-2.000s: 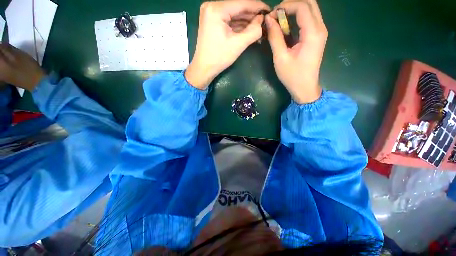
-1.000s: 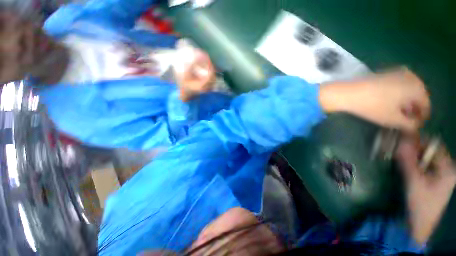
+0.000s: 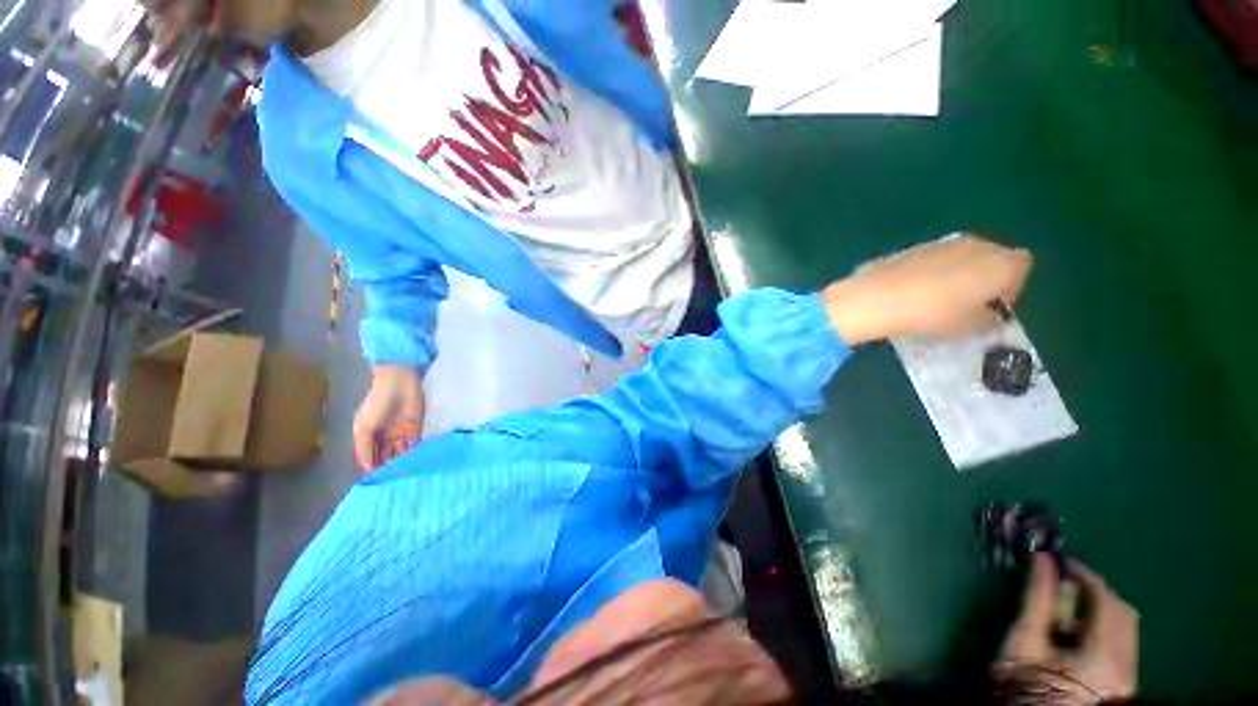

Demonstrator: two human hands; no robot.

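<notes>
A white dotted sheet (image 3: 982, 430) lies on the bench with a dark round part (image 3: 1011, 370) on it. My left hand (image 3: 938, 287) is over the sheet's upper end, fingers bent down, with a small dark bit at the fingertips; whether it grips this is unclear. My right hand (image 3: 1069, 632) is low at the right, blurred and partly cut off, with a small tan-yellow tool (image 3: 1068, 604) among its fingers. Another dark part (image 3: 1014, 532) with bright points is by its fingertips, blurred; whether they touch is unclear.
Overlapping white sheets (image 3: 869, 69) lie at the top of the green bench (image 3: 828, 179). A person in a blue smock (image 3: 393, 255) is at the bench edge, one hand (image 3: 391, 414) hanging down. An open cardboard box (image 3: 214, 400) is at the left.
The view has swung left, bringing the neighbour and box into sight. My hands have moved apart, and my left hand is now at the white sheet, where one dark part shows clearly instead of two.
</notes>
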